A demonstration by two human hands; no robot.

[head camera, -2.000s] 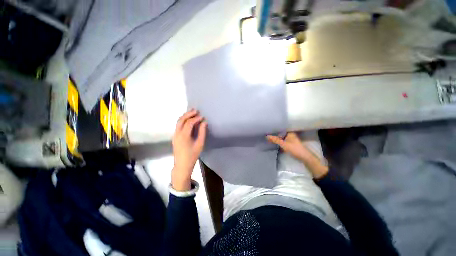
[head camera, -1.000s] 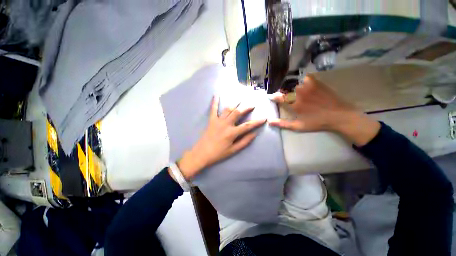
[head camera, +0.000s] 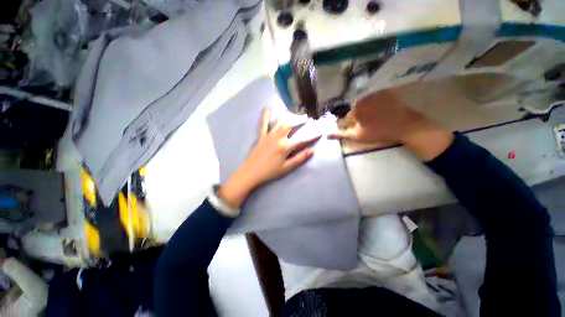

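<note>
A light grey panel (head camera: 297, 201) lies on the white machine table under the sewing machine head (head camera: 427, 52), its lower end hanging over the front edge towards the lap. My left hand (head camera: 269, 155) lies flat on the panel with fingers spread, left of the needle area. My right hand (head camera: 378, 124) is at the panel's right edge beside the needle area, fingers towards the bright light spot; its grip is partly hidden and blurred. The needle and presser foot are lost in glare and behind a dark curved metal bar (head camera: 305, 74).
A bundle of layered grey pieces (head camera: 155, 80) lies at the upper left. Black-and-yellow tape (head camera: 131, 213) marks the table's left end. White cloth (head camera: 387, 244) covers the lap. Dark navy garments (head camera: 102, 288) are at the lower left.
Since two seconds ago both hands have moved from the panel's near edge up to the needle area. Over the last second they stay there, while the view has shifted and the machine head shows more.
</note>
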